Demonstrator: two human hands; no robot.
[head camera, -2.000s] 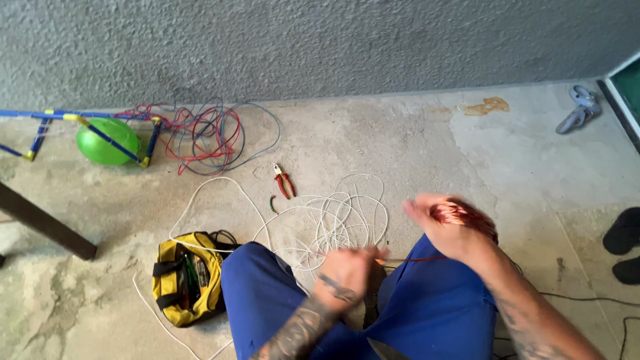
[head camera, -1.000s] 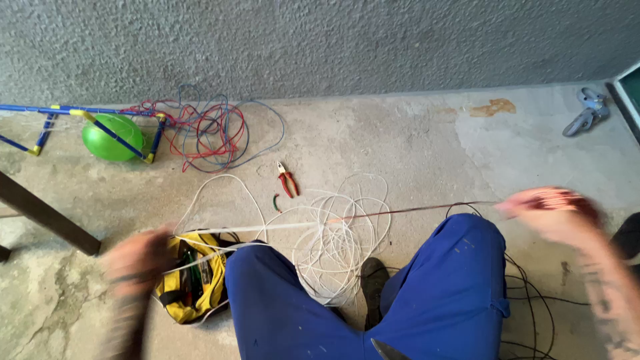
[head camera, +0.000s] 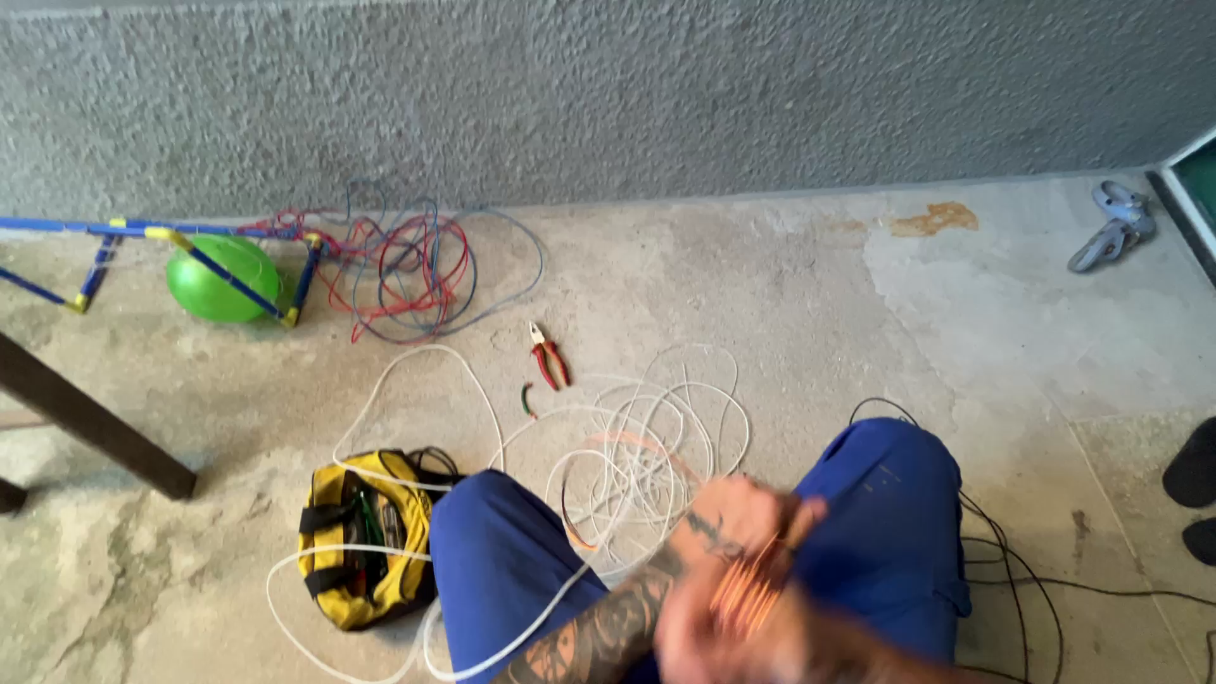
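Both of my hands are together low in the view, over my blue trousers. My right hand (head camera: 731, 617), blurred, is closed around a coil of copper-coloured wire (head camera: 746, 594). My left hand (head camera: 746, 518) lies against the top of that coil with its fingers partly hidden; what it grips cannot be made out. Loose white cable (head camera: 708, 446) lies tangled on the concrete floor just beyond the hands, and loops of it run left over my leg. Combination pliers with red handles (head camera: 549, 359) lie beyond the tangle, beside a short green piece of wire (head camera: 527, 400).
A yellow and black tool bag (head camera: 356, 608) stands by my left knee. Red and blue wires (head camera: 427, 275) lie near the wall, beside a blue and yellow frame (head camera: 302, 280) and a green balloon (head camera: 214, 285). Dark cables (head camera: 1016, 579) trail at right. Grey sandals (head camera: 1116, 228) lie far right.
My hands were wide apart one second ago, with a line stretched between them. They have come together at the coil. The stretched white cable now hangs slack over my left leg.
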